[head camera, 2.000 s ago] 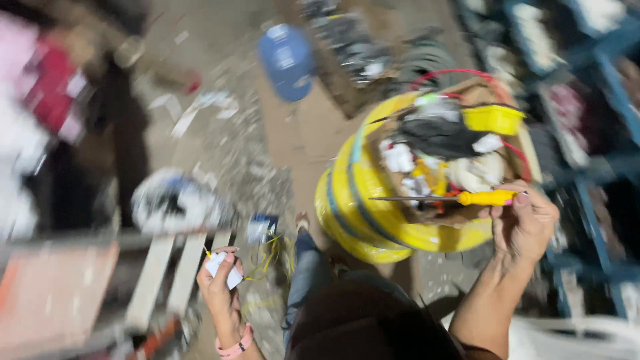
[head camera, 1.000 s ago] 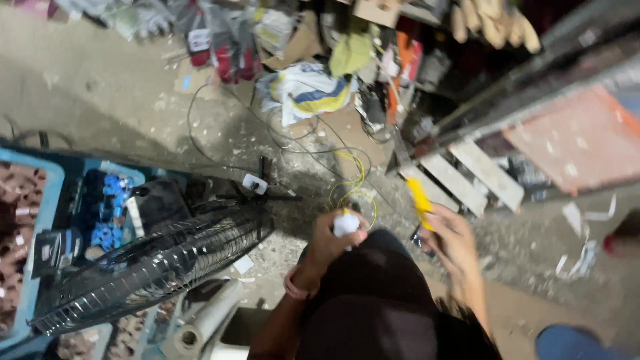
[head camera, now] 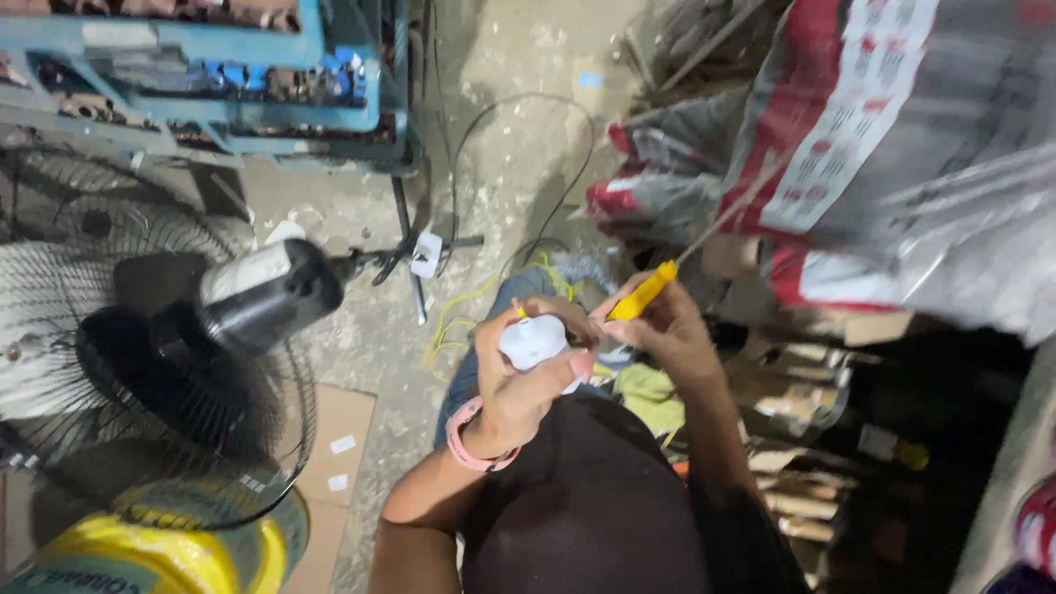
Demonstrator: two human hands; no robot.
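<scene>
My left hand (head camera: 528, 371) wears a pink wristband and grips a white plastic electrical fitting (head camera: 532, 340), with a short yellow wire end at its top. Thin yellow wire (head camera: 450, 330) loops down beside my leg toward the floor. To the right, my right hand (head camera: 660, 326) has its fingers around the yellow handle of a screwdriver (head camera: 643, 291). The long thin shaft points up and right, away from the fitting, in front of the plastic-wrapped packs. The tool and the fitting are apart.
A black pedestal fan (head camera: 264, 289) stands at left, near blue crates (head camera: 346, 91) of parts. Below it is a yellow-wrapped roll (head camera: 165, 536) beside cardboard (head camera: 330, 462). Grey and red plastic packs (head camera: 825, 148) fill the upper right. A black cable (head camera: 528, 95) loops on the floor.
The view has swung round strongly, bringing the fan and the packs close. Both hands keep hold of their things, and they are nearer each other than a second ago.
</scene>
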